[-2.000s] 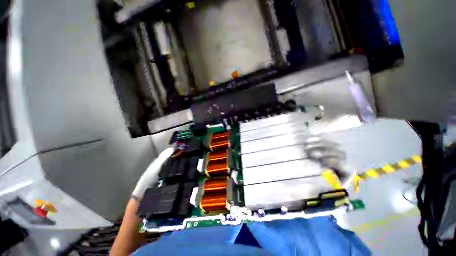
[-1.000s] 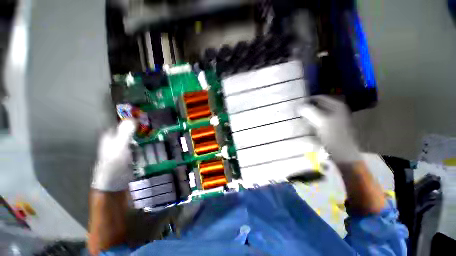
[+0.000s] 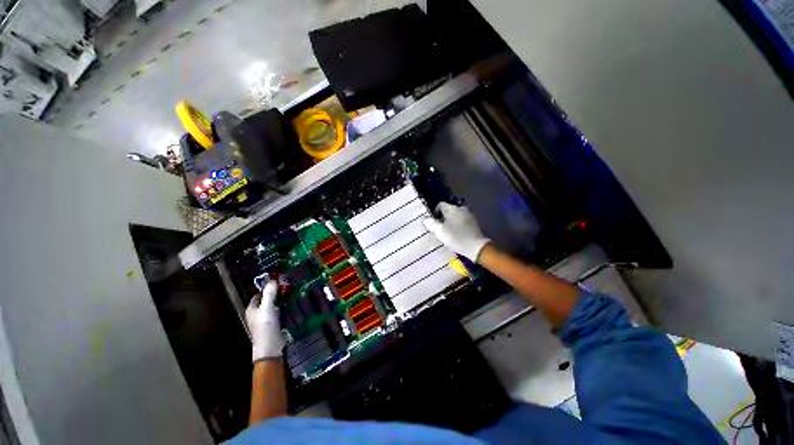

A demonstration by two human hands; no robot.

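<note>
The green circuit board (image 3: 306,233) lies component side up in the machine opening, tilted in view. It carries silver-white bars (image 3: 405,248) on the right, three orange-copper coils (image 3: 346,282) in the middle and dark blocks on the left. My left hand (image 3: 266,326), in a white glove, is at the board's left edge, fingers on it. My right hand (image 3: 458,231), also gloved, is at the right edge of the silver bars. Both hands hold the board by its sides. The board's underside is hidden.
The rear ledge (image 3: 326,167) holds a black control box (image 3: 218,178) with coloured buttons, yellow tape rolls (image 3: 319,133) and a black panel (image 3: 370,56). Rails (image 3: 509,156) run right of the board. A dark plate (image 3: 422,378) lies in front, near my body.
The board has moved from against my body, away from me, down into the machine opening. Both hands moved with it. My view has turned and now shows the rear ledge.
</note>
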